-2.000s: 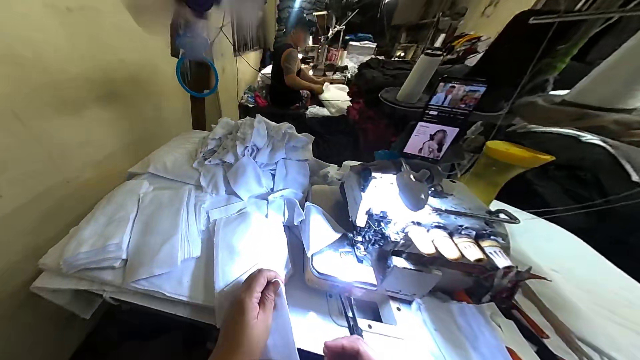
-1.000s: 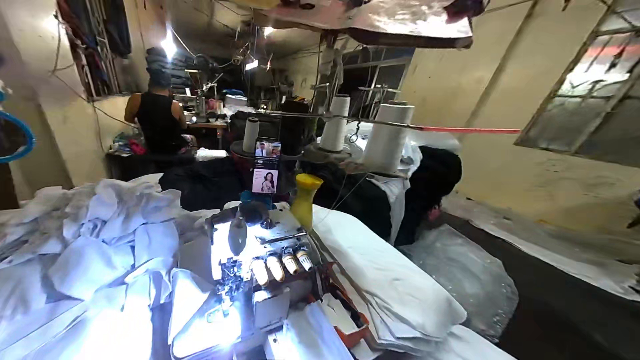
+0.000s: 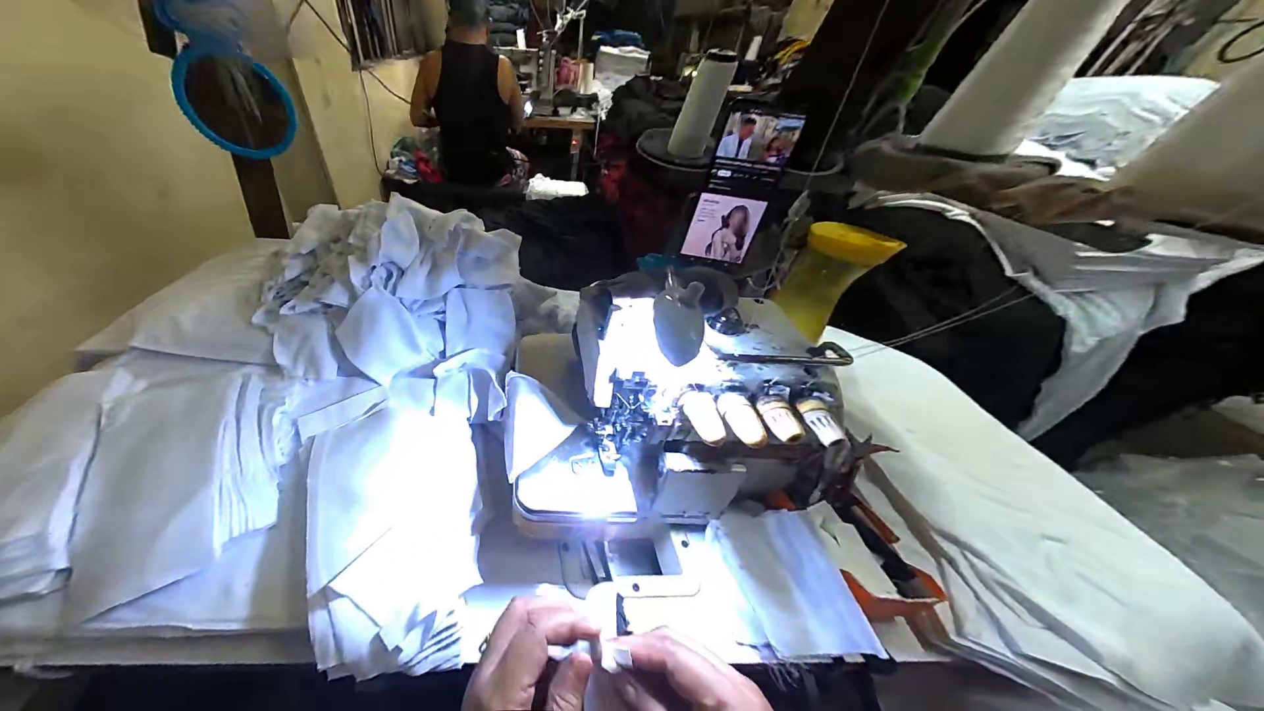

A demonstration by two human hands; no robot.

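At the bottom centre, my left hand (image 3: 533,654) and my right hand (image 3: 681,671) meet, both pinching a small piece of white fabric (image 3: 604,647) between thumbs and fingers. Beyond them stands a lit overlock sewing machine (image 3: 691,395), with its flat cloth plate (image 3: 578,494) facing me. A white fabric piece (image 3: 538,425) lies at the plate's left. Left of the machine are stacked white cut panels (image 3: 395,494) and a crumpled heap of white pieces (image 3: 395,267). Right of my hands lies a folded white cloth (image 3: 795,583).
A phone (image 3: 741,188) stands behind the machine beside a yellow plastic container (image 3: 829,276). Thread cones (image 3: 703,104) rise behind. An orange-edged tray (image 3: 904,592) with tools and long white panels (image 3: 997,494) lie at right. A person (image 3: 469,99) sits with their back turned.
The view swung right, then back left. My left hand, on the white panels two seconds ago, is now beside my right hand with fabric between them. The person in the background has turned away.
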